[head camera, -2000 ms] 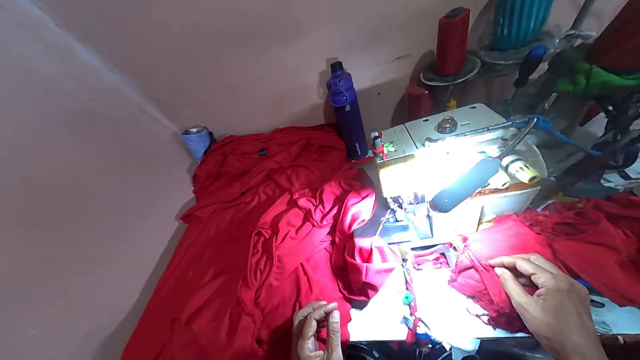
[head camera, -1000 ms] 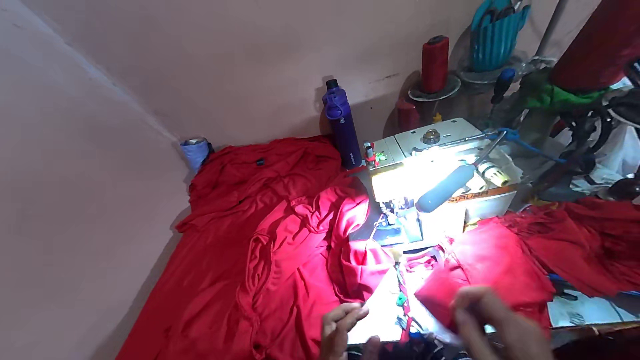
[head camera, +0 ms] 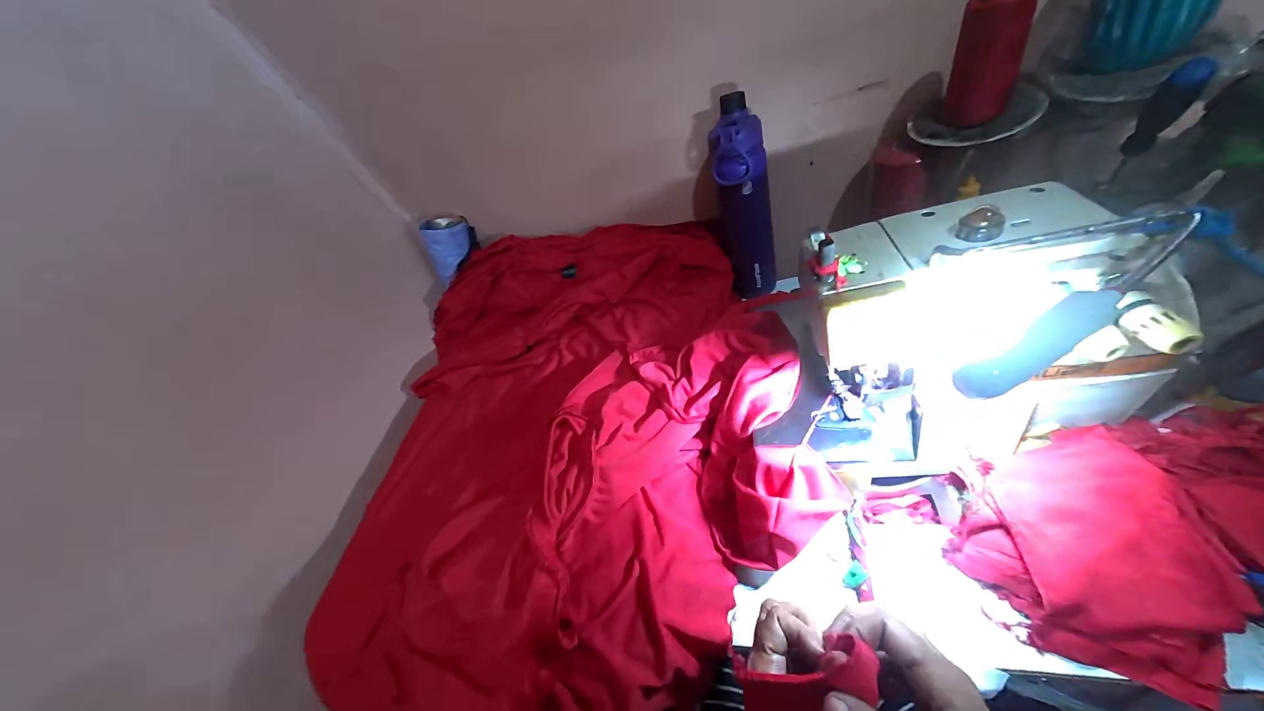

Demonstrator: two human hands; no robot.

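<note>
At the bottom edge, my left hand [head camera: 785, 637] and my right hand [head camera: 908, 657] pinch a small folded piece of red fabric [head camera: 812, 688] between them. They are close together, just in front of the table's edge. Beyond them stands a sewing machine [head camera: 987, 326], its needle area lit by a bright lamp [head camera: 1037, 341]. Large red garments [head camera: 592, 474] spread over the left side. A stack of red cloth pieces [head camera: 1116, 533] lies to the right of the machine's front. The lower part of the held fabric is cut off by the frame.
A purple bottle [head camera: 748, 207] stands behind the garments, against the wall. A light blue cup-like container [head camera: 446, 245] is at the left corner. Red thread cones [head camera: 987, 64], a screwdriver [head camera: 1165, 109] and a teal basket [head camera: 1150, 30] are at the back right.
My right hand has moved left from the red cloth stack to meet my left hand. A small red piece is now held between both hands in front of the table.
</note>
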